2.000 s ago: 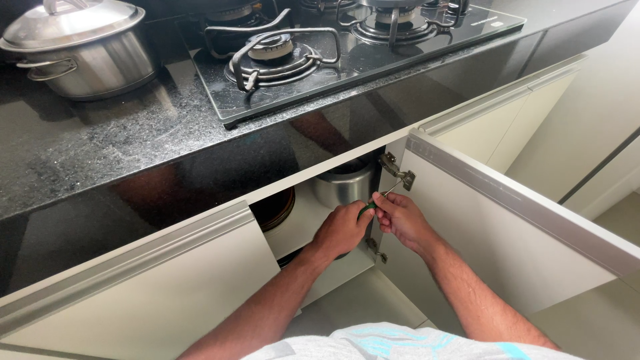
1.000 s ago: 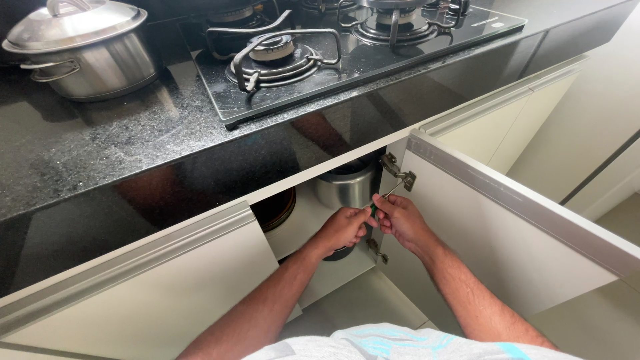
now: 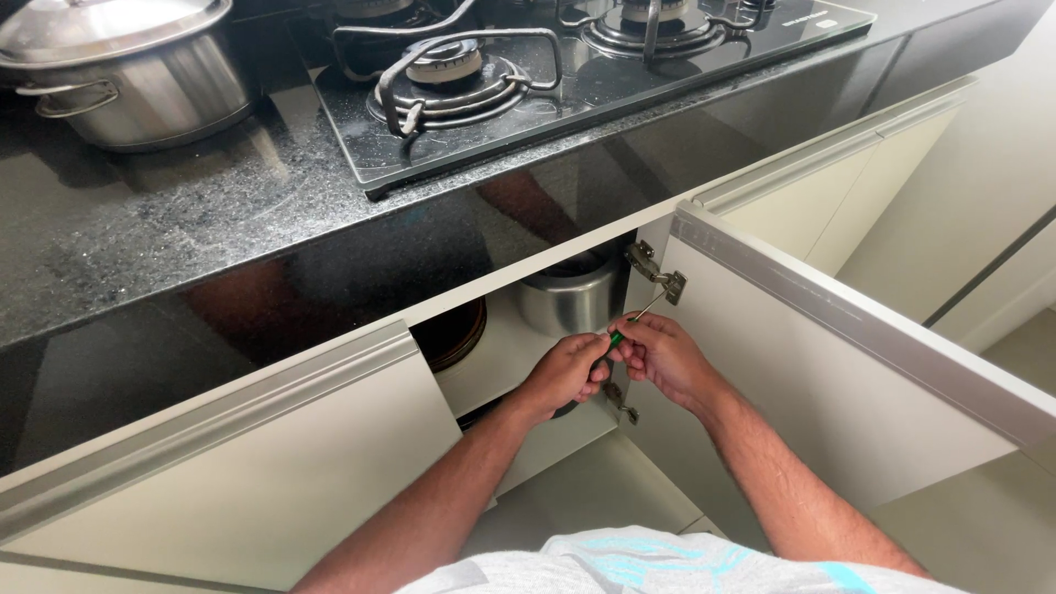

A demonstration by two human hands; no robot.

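A screwdriver with a green handle (image 3: 616, 338) is held between both hands in front of the open cabinet. My left hand (image 3: 569, 371) grips the rear of its handle. The fingers of my right hand (image 3: 660, 351) close around the front, by the shaft. The thin metal shaft slants up and right, its tip at the upper metal hinge (image 3: 675, 287) on the inner face of the open white cabinet door (image 3: 825, 371). Whether the tip sits in a screw is too small to tell. A lower hinge (image 3: 631, 412) shows just beneath my hands.
Inside the cabinet stand an aluminium pot (image 3: 569, 301) and dark round cookware (image 3: 458, 338). Above lies a black granite countertop (image 3: 206, 214) with a glass gas cooktop (image 3: 536, 124) and a lidded steel pot (image 3: 165, 91). A closed white door (image 3: 247, 462) is at the left.
My left hand has shifted slightly on the handle, its fingers turning a little. My right hand and the open door stay about where they were.
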